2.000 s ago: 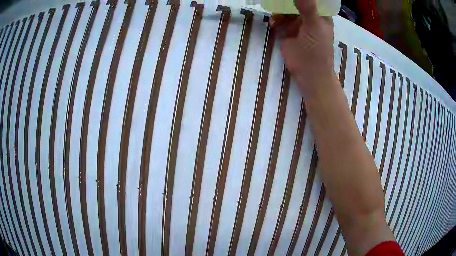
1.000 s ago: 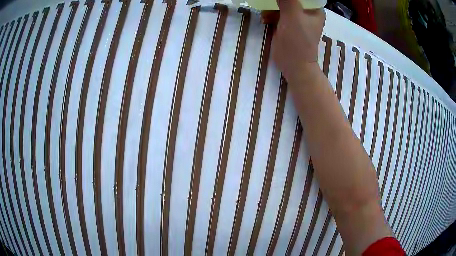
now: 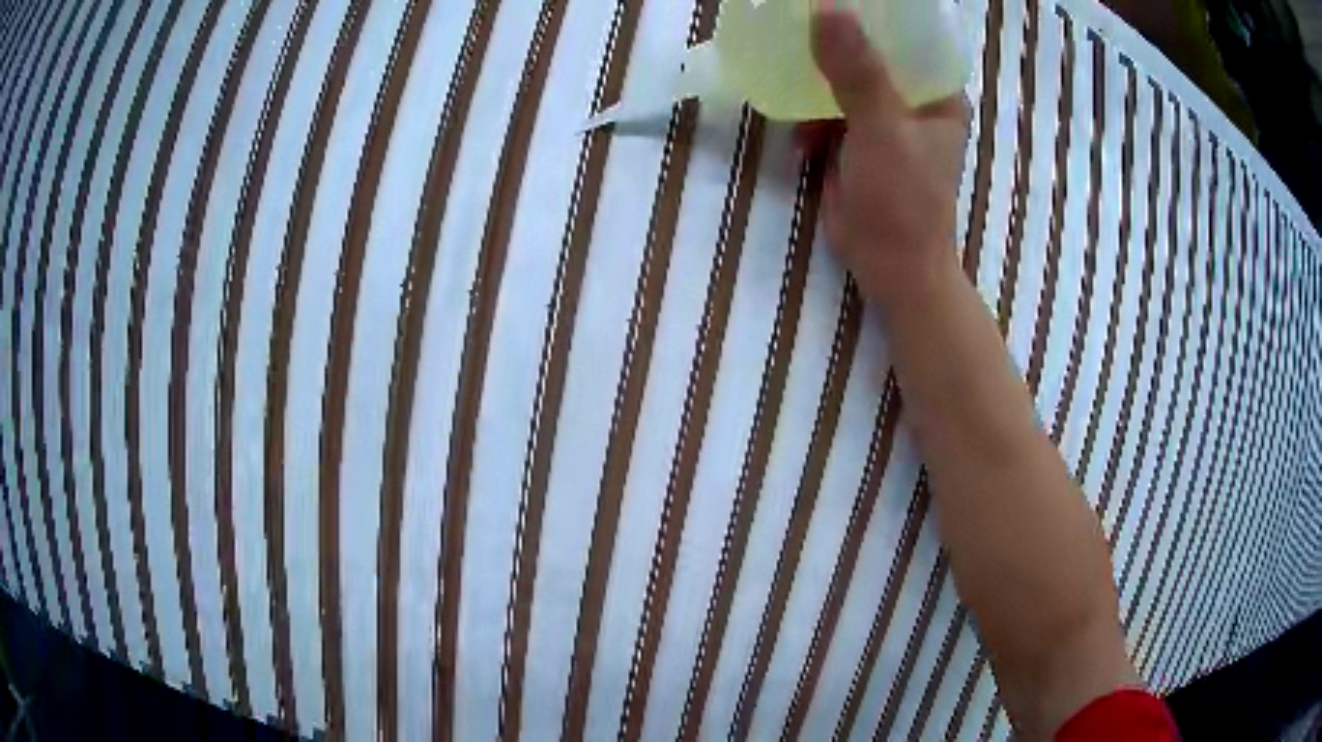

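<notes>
My right hand [image 3: 892, 181] is wrapped around a translucent squeeze bottle [image 3: 790, 65] with pale yellow liquid, at the top of the view. The bottle's white cone nozzle [image 3: 645, 113] points left, and its tip is over or on the edge of a brown strip [image 3: 580, 218]. Whether the tip touches cannot be told. Many narrow brown strips run along the white panel [image 3: 508, 276], which fills most of the view. My left hand is not in view.
The panel's pale far rim [image 3: 1160, 73] curves down at the right. Beyond it, at the top right corner, are dark and yellowish shapes. Dark areas show below the panel's near edge at the bottom left and bottom right.
My right hand and the bottle have moved from the panel's far edge in toward its middle. The nozzle now shows whole, and the panel's near edge has come into view.
</notes>
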